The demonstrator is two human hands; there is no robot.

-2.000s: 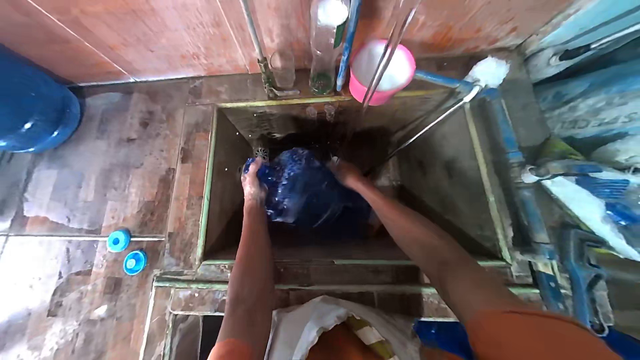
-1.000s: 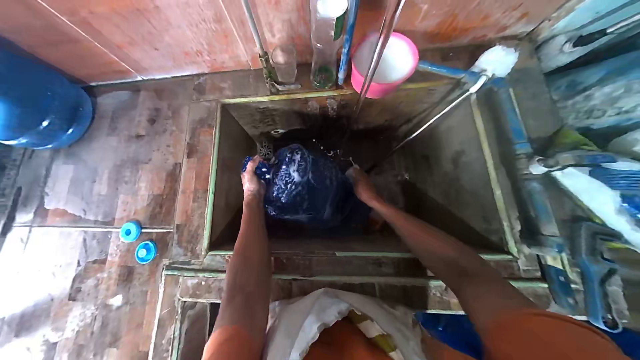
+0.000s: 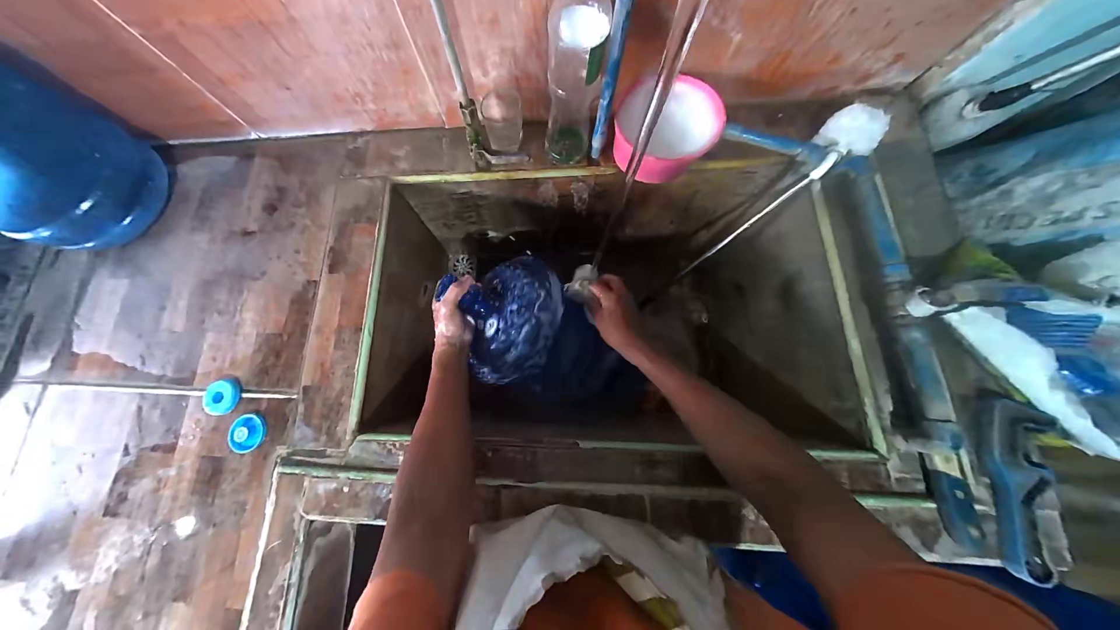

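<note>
A wet blue plastic water jug lies on its side in a tiled sink basin, its neck towards the left. My left hand is closed round the neck. Over the jug's body, my right hand holds a small pale object, perhaps a scrubbing pad; it is too blurred to name. Part of the jug's body is dark and hard to make out in the basin. A thin clear streak, maybe water, comes down near my right hand.
Behind the basin stand a pink tub, a clear bottle and a drinking glass. A long-handled brush leans across the right side. Two blue caps and another blue jug are at the left. Blue pipes run along the right.
The blue jug has turned in the basin, and my right hand now shows a pale object between its fingers. My left hand stays at the jug's neck.
</note>
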